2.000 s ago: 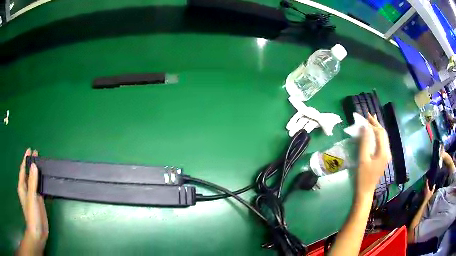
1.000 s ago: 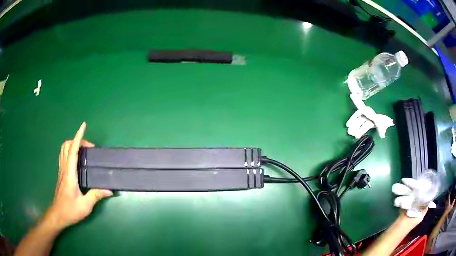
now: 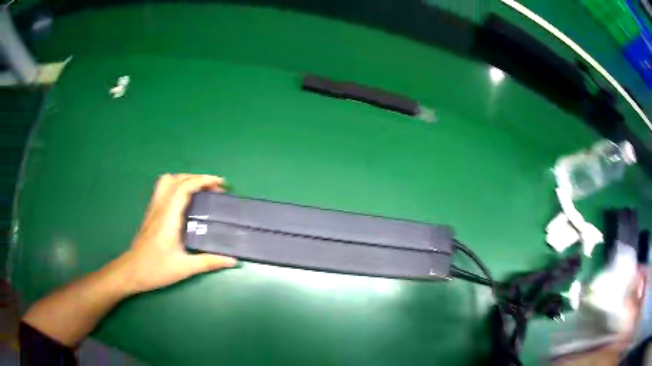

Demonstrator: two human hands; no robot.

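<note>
Two long black power strips [image 3: 322, 236] lie side by side, plain faces up. My left hand [image 3: 168, 232] grips both at their left ends, thumb on the near side and fingers on the far side. Black cords [image 3: 472, 264] leave the right ends into a dark coiled bundle [image 3: 518, 304]. My right hand [image 3: 633, 307] is blurred at the lower right edge, around a clear, whitish bottle shape [image 3: 608, 289]. Its fingers are partly hidden, and the cloth cannot be made out.
A slim dark bar with a pale tip [image 3: 361, 94] lies beyond the strips. A clear bottle [image 3: 590, 171] and a white glove [image 3: 572, 229] lie at right, near stacked black strips [image 3: 620, 232]. A small white scrap [image 3: 120, 86] is at upper left. A dark band crosses the far bench.
The view has swung, so the bench things shift right and tilt. My left hand still grips the strips, now angled down to the right. My right hand is closer to the right edge and blurred.
</note>
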